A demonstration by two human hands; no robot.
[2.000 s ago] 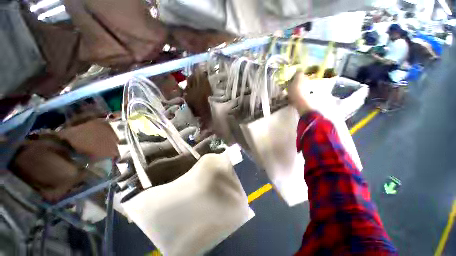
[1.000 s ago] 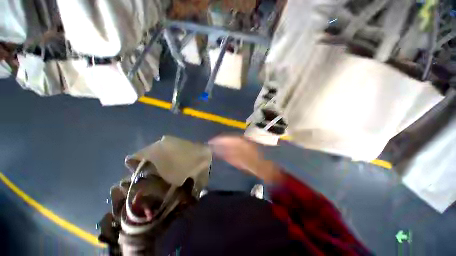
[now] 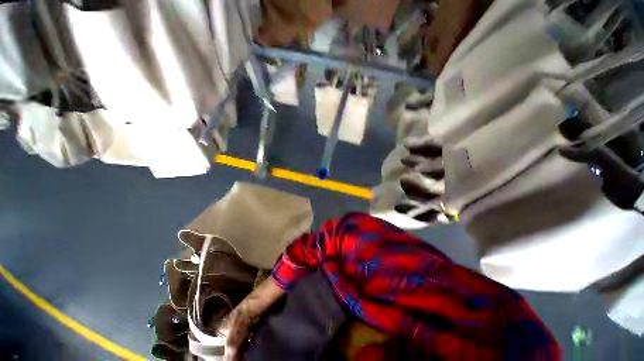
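A bunch of beige tote bags (image 3: 265,218) with dark insides hangs at my body, lower left. Their pale handles (image 3: 200,282) loop together at the bunch's near side. My right hand (image 3: 236,330) has its fingers at the base of these handles, closed around them as far as the blur shows. My right arm, in a red and blue plaid sleeve, crosses in front of my dark apron (image 3: 293,324). A small skin-toned patch inside the loops may be my left hand; the handles and bags hide the rest.
Pale tote bags hang in rows at upper left (image 3: 127,56) and at right (image 3: 501,127). Between them is a metal rack with a blue-capped leg (image 3: 332,134) and a small pale bag (image 3: 342,109). Brown bags (image 3: 296,21) hang behind. Yellow lines (image 3: 303,176) cross the grey floor.
My right hand has gone from the hanging bags, past the front of my body, to the handles of the bunch at lower left. The view has turned down towards the floor.
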